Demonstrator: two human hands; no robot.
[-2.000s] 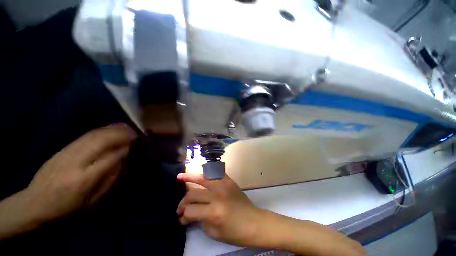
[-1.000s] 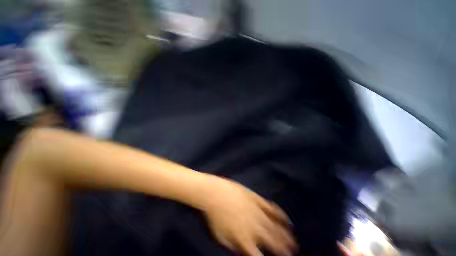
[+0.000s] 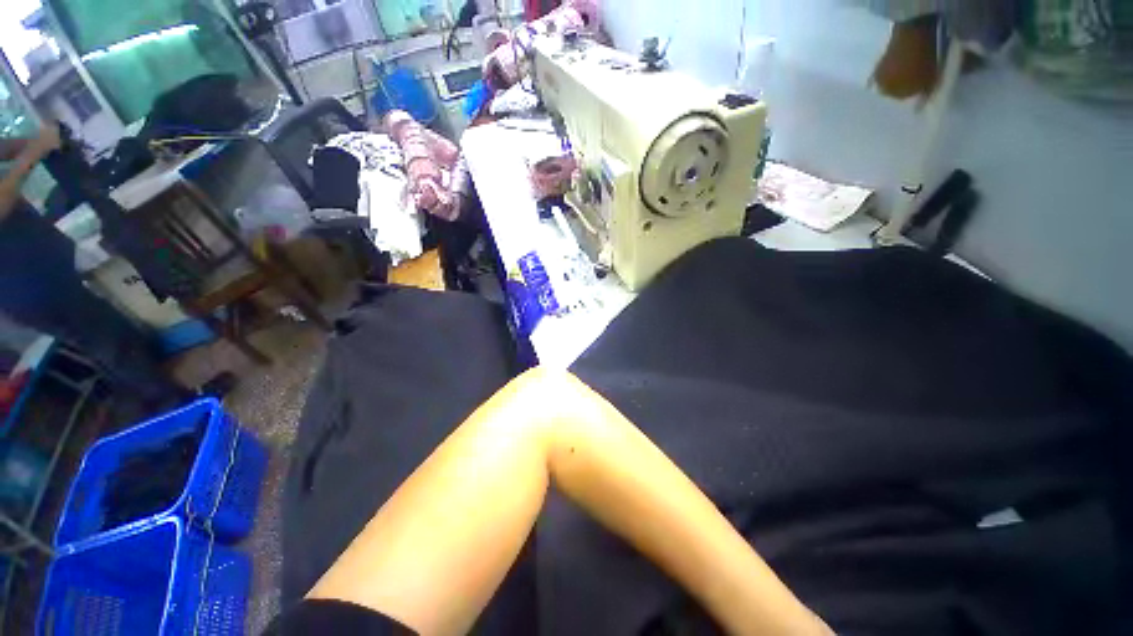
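Note:
The black fabric garment piece (image 3: 795,360) spreads over the table and the right half of the view, with more black cloth hanging at its left, over the front edge. A small white patch (image 3: 998,517) shows on the cloth at the right. My bent left arm (image 3: 659,491) crosses the cloth, elbow at the middle. Its forearm runs down to the right and leaves the picture at the bottom, so my left hand is cut off. My right hand is not in view. The machine head used before is not in view.
A cream sewing machine (image 3: 690,180) with a round handwheel stands behind the cloth. Pink fabric (image 3: 425,162) lies at the back. Blue crates (image 3: 137,478), one holding dark pieces, stand on the floor at left. A wooden chair (image 3: 221,261) and a person in dark clothes (image 3: 56,280) are beyond.
The view has swung away from the white machine head and needle area to the left side of the room. Both hands, seen two seconds ago, have left the picture.

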